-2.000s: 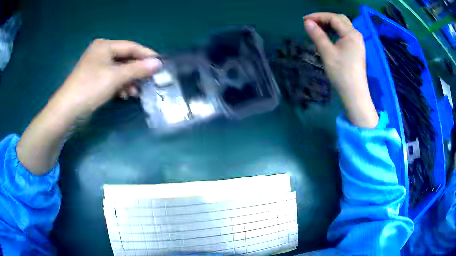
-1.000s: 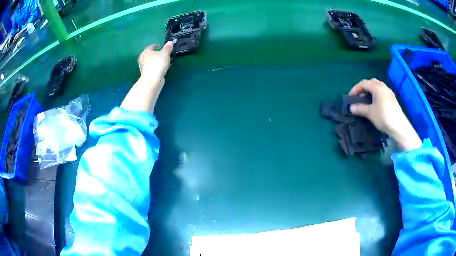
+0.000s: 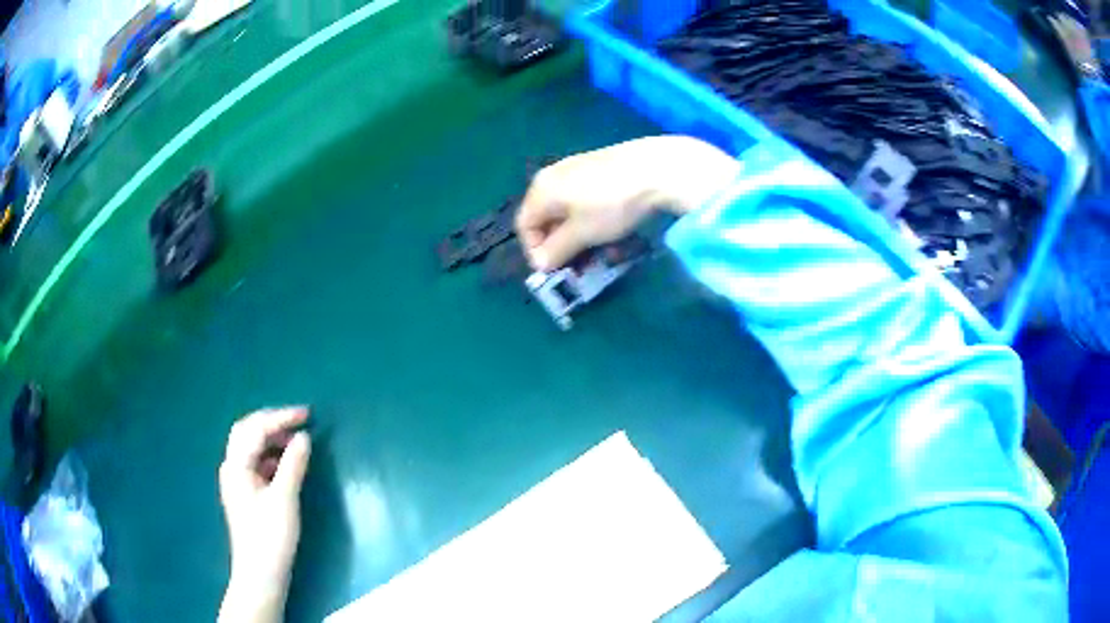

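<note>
My right hand (image 3: 596, 205) is over the small pile of flat black plates (image 3: 481, 234). Its fingers pinch an inner cover plate (image 3: 570, 290) with a rectangular cut-out, which shines pale in the light. The fingertips are partly hidden behind the hand. My left hand (image 3: 264, 475) is low at the left over the green bench, fingers curled, thumb and index slightly apart, with nothing visible in it. The pale adhesive pad sheet (image 3: 548, 548) lies nearest my body, washed out white.
A blue bin (image 3: 779, 134) heaped with black plates stands at the upper right. Black device housings lie at the top (image 3: 505, 37), at the left (image 3: 184, 229) and at the left edge (image 3: 27, 428). A crumpled clear bag (image 3: 67, 535) is at the lower left.
The view has turned right. My left hand has let go of the housing at the far side and drawn back towards me. My right hand is still at the pile, now gripping a shiny plate.
</note>
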